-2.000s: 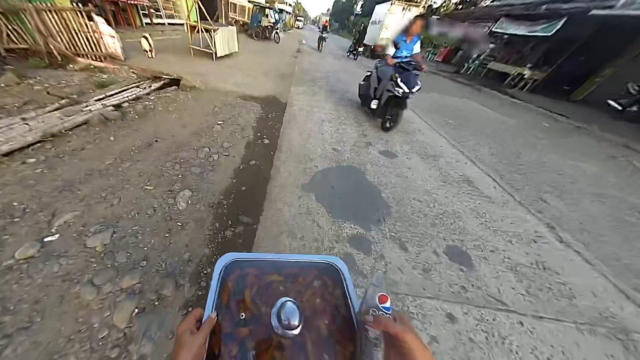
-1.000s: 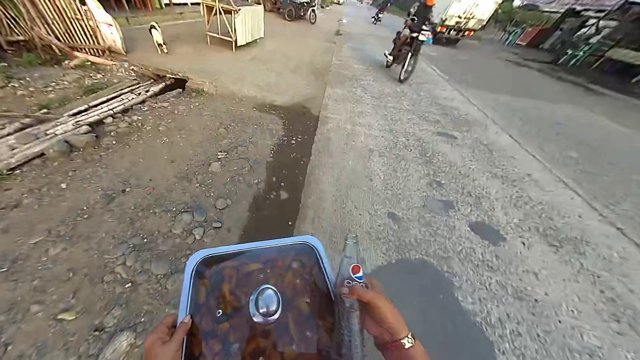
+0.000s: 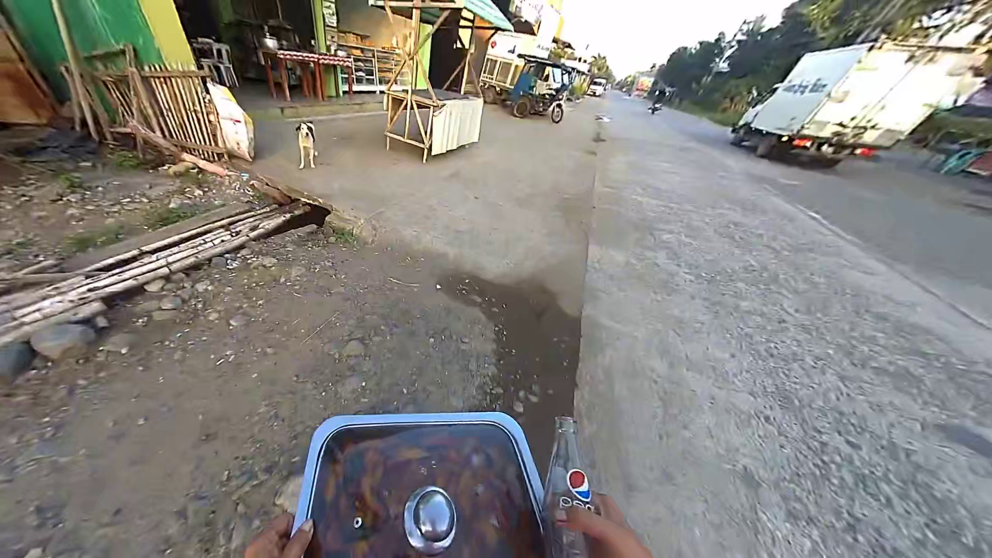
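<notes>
At the bottom of the head view is a rectangular food tray [image 3: 311, 457] with a pale rim. Its clear lid [image 3: 387, 465] has a shiny metal knob [image 3: 431, 519], and brownish food shows through it. My left hand [image 3: 280, 538] grips the tray's left edge, thumb on the rim. My right hand [image 3: 604, 531] holds a clear glass Pepsi bottle [image 3: 563, 465] upright against the tray's right side; it looks empty. The lower parts of both hands and the tray's near edge are cut off by the frame.
Wet ground [image 3: 539, 333] runs along the concrete road edge. Bamboo poles [image 3: 155, 260] and stones lie left. A dog [image 3: 306, 145] stands before a wooden stand [image 3: 456, 124]. A motor tricycle [image 3: 539, 91] is farther back; a white truck [image 3: 845, 97] is on the road at right.
The motorcycle with a rider seen close by earlier is out of view. The view has tilted up and turned left. Both hands keep their hold on the tray and bottle.
</notes>
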